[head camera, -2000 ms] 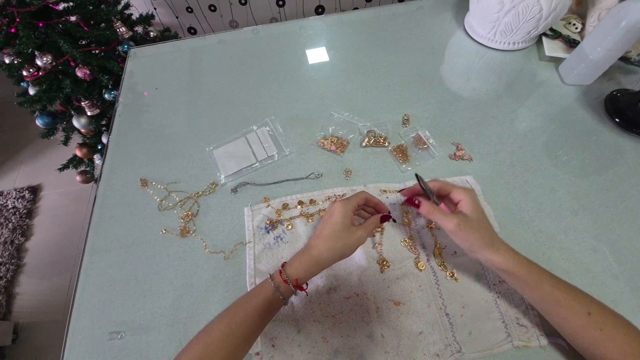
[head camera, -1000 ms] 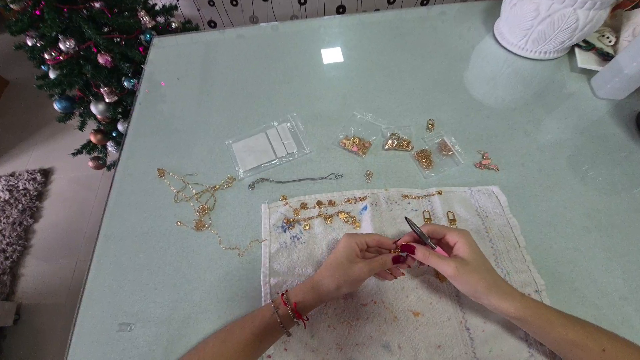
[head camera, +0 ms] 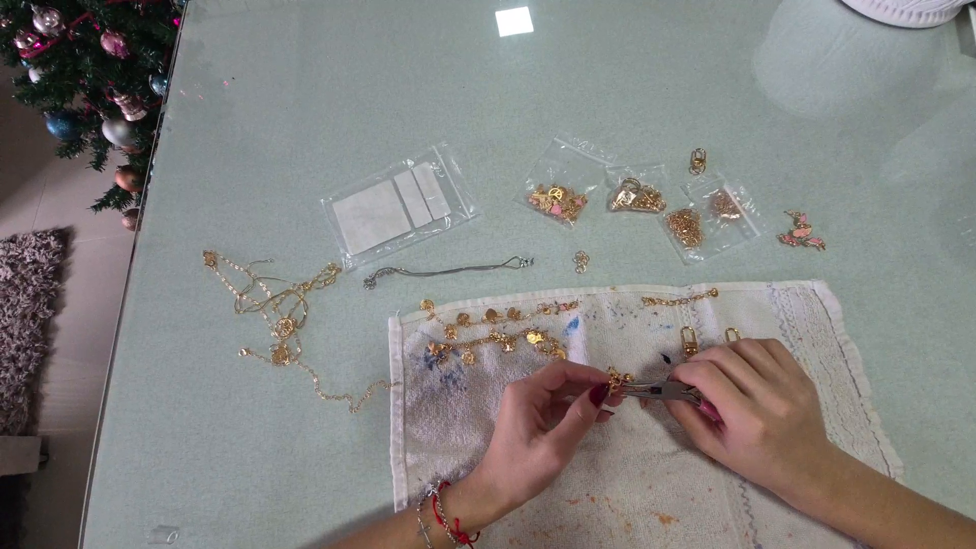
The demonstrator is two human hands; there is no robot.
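Between its thumb and fingertips, my left hand (head camera: 545, 435) pinches a small gold-coloured jewelry piece (head camera: 616, 380) above the stained white towel (head camera: 488, 427). My right hand (head camera: 751, 419) is closed around pliers (head camera: 663, 390) with a pink handle; their narrow jaws meet the gold piece. Whether the jaws grip it, I cannot tell. Gold charm bracelets (head camera: 499, 339) lie left of the hands on the towel, and a short gold chain (head camera: 679, 298) lies near its top edge. Beside my right hand are gold swivel clasps (head camera: 688, 341), partly hidden by it.
Beyond the towel, on the glass-topped table (head camera: 381, 84), lie zip bags of gold findings (head camera: 559, 202), a bag with white cards (head camera: 374, 217), a silver-coloured chain (head camera: 457, 269), tangled gold chains (head camera: 284, 328) and pink charms (head camera: 801, 235). A decorated Christmas tree (head camera: 84, 99) stands past the left edge.
The pliers in my right hand have turned from pointing up and away to pointing left, with their jaws now at the gold piece in my left fingers. The view has shifted closer.
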